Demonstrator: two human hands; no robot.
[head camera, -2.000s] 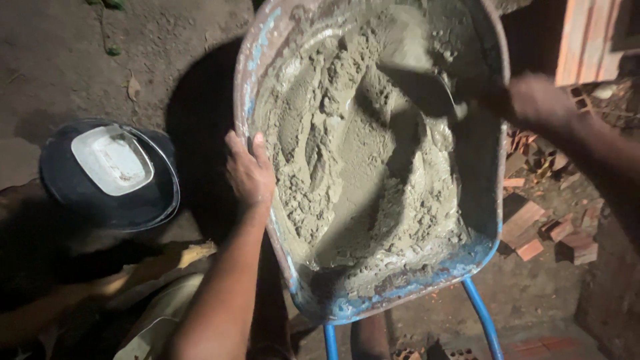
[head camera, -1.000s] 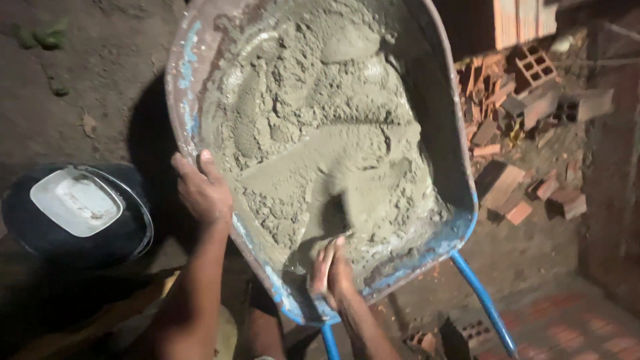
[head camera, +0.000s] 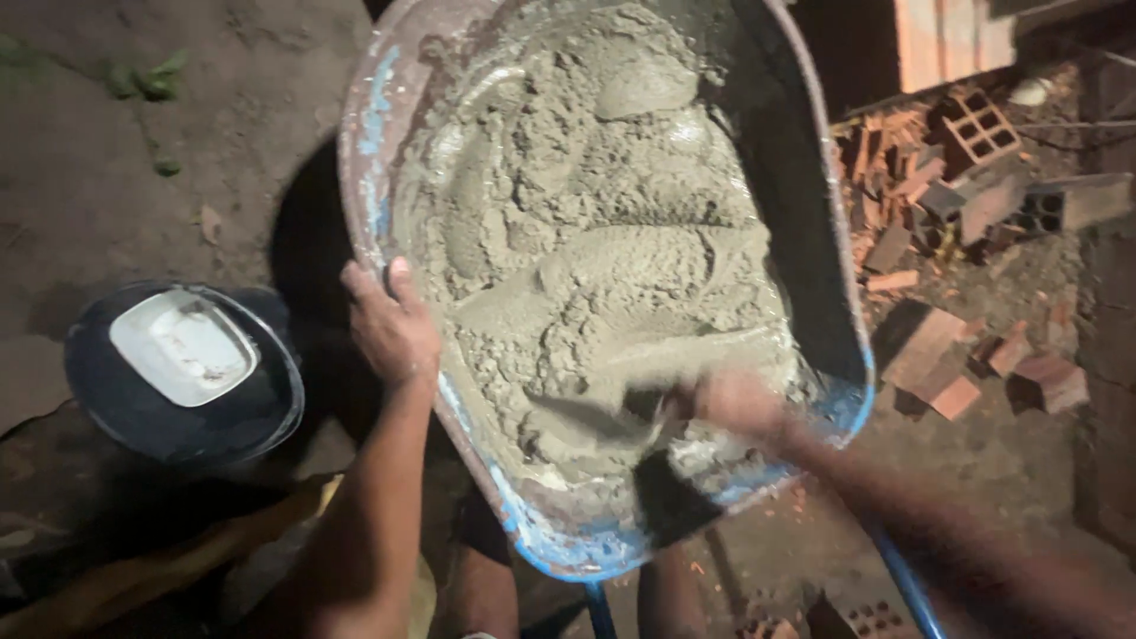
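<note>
A blue wheelbarrow tray holds a large mass of wet grey mortar. My left hand grips the tray's left rim, its thumb over the edge. Low in the tray, my right hand is closed around the handle of a trowel. The trowel's dark blade points left and lies in or against the mortar; motion blurs both it and the hand. Ridges and smooth scraped patches mark the mortar's surface.
Left of the tray stands a black bucket with a white plastic container on top. Broken hollow clay bricks litter the ground at right. Blue wheelbarrow handles extend toward my legs at the bottom. A leafy sprig lies at upper left.
My right hand with the trowel has gone from the tray's right side to its lower end, and the mortar's surface is reshaped. My left hand stays on the left rim.
</note>
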